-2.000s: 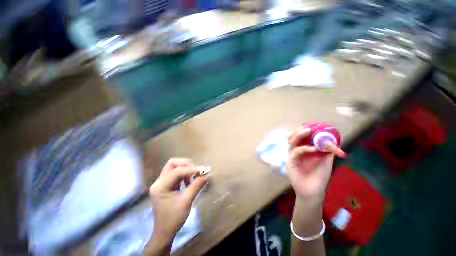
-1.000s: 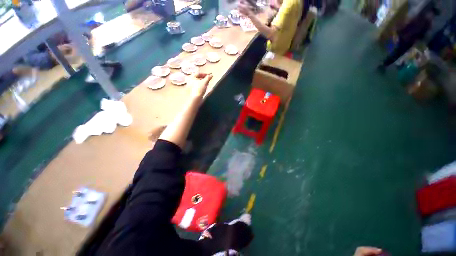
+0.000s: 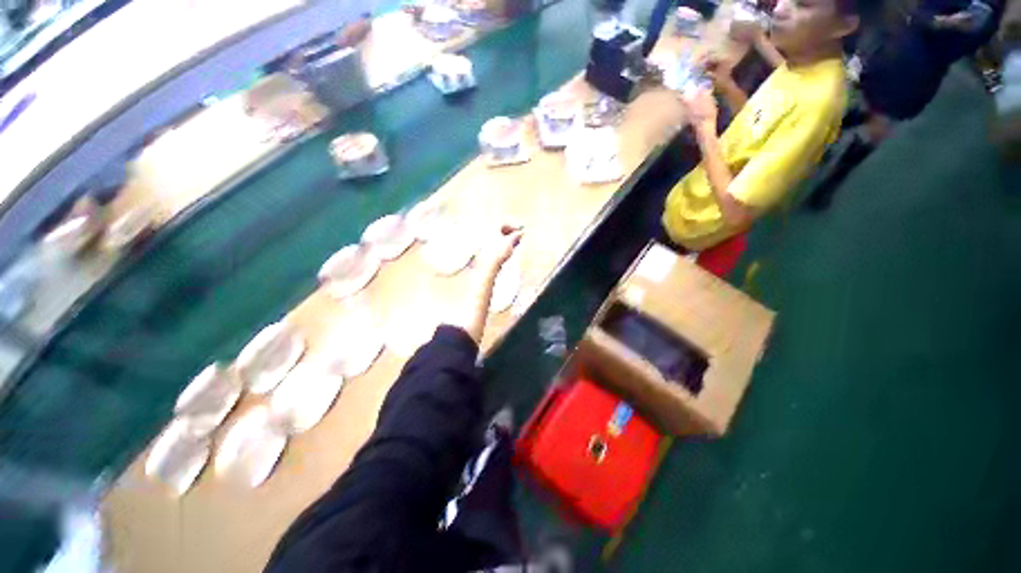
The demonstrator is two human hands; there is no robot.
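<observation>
My left hand (image 3: 503,251) is small and blurred, at the end of my outstretched arm in a black sleeve, over the far part of the bench (image 3: 157,537). It is among pale round dishes (image 3: 306,394) that lie in rows along the bench. One dish (image 3: 506,284) shows just beside my wrist. A small dark spot shows at my fingertips; I cannot tell whether it is a held thing or part of the fingers. My right hand is not in view.
White stacked items (image 3: 504,141) and a black object (image 3: 616,58) stand farther along. A person in a yellow shirt (image 3: 767,146) sits at the bench's right side. An open cardboard box (image 3: 717,325) and a red stool (image 3: 593,453) stand on the green floor.
The view has moved along the bench, so the dishes, box and yellow-shirted person appear larger. The white cloth and peg tray have left view, as has the hand at the lower right.
</observation>
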